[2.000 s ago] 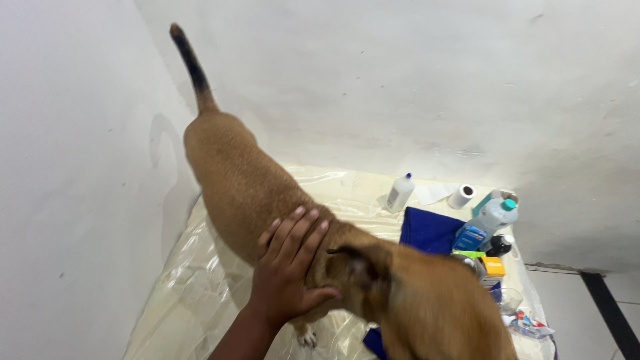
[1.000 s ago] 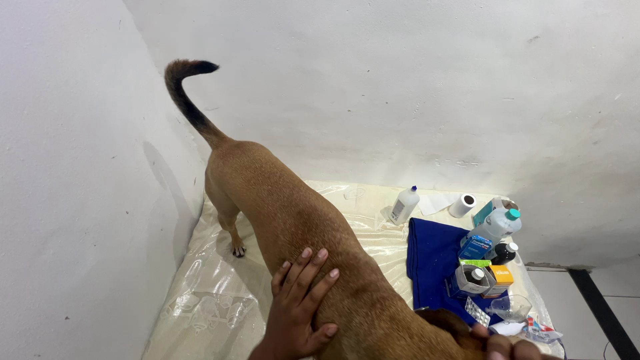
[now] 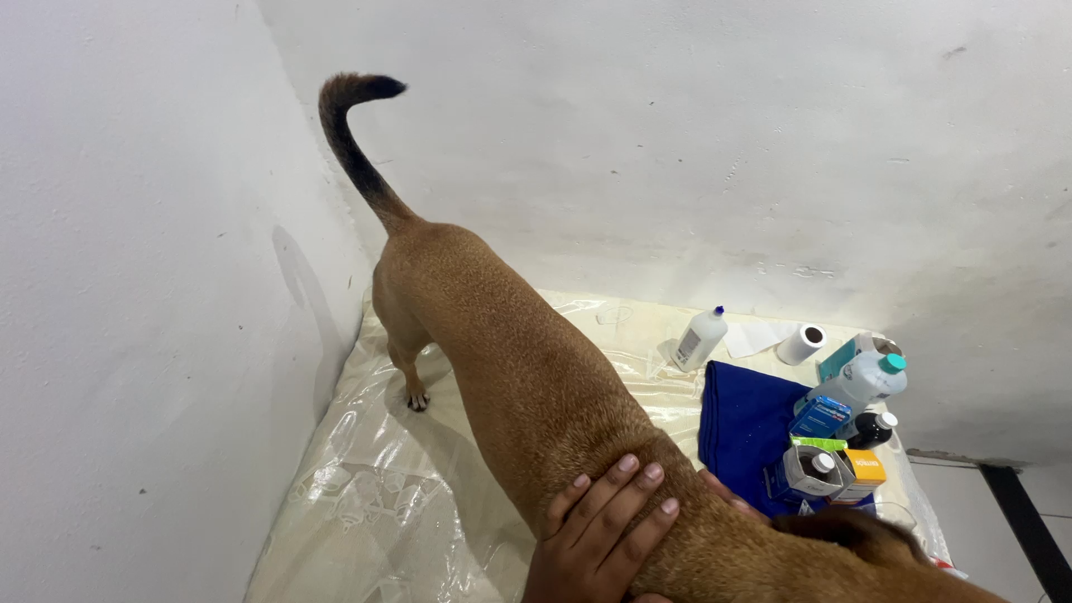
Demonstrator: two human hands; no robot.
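A brown dog (image 3: pixel 519 352) with a dark-tipped, curled tail stands on a table covered in clear plastic over a cream cloth (image 3: pixel 360 494). Its head, at the lower right, is partly cut off by the frame. My left hand (image 3: pixel 599 536) lies with spread fingers on the dog's shoulder and upper back, holding no object. Of my right hand (image 3: pixel 733 496), only some fingers show at the far side of the dog's neck; the dog hides the rest, so its grip cannot be judged.
A folded dark blue cloth (image 3: pixel 741 419) lies right of the dog. Around it stand a white squeeze bottle (image 3: pixel 701 339), a paper roll (image 3: pixel 801 344), a teal-capped bottle (image 3: pixel 867 377), a dark bottle (image 3: pixel 871 430) and several medicine boxes (image 3: pixel 863 476). White walls (image 3: pixel 628 151) border the table's left and back.
The dog's tail, straight two seconds ago, is now curled. My right hand has moved left from near the dog's head to the far side of its neck. My left hand stays on the dog.
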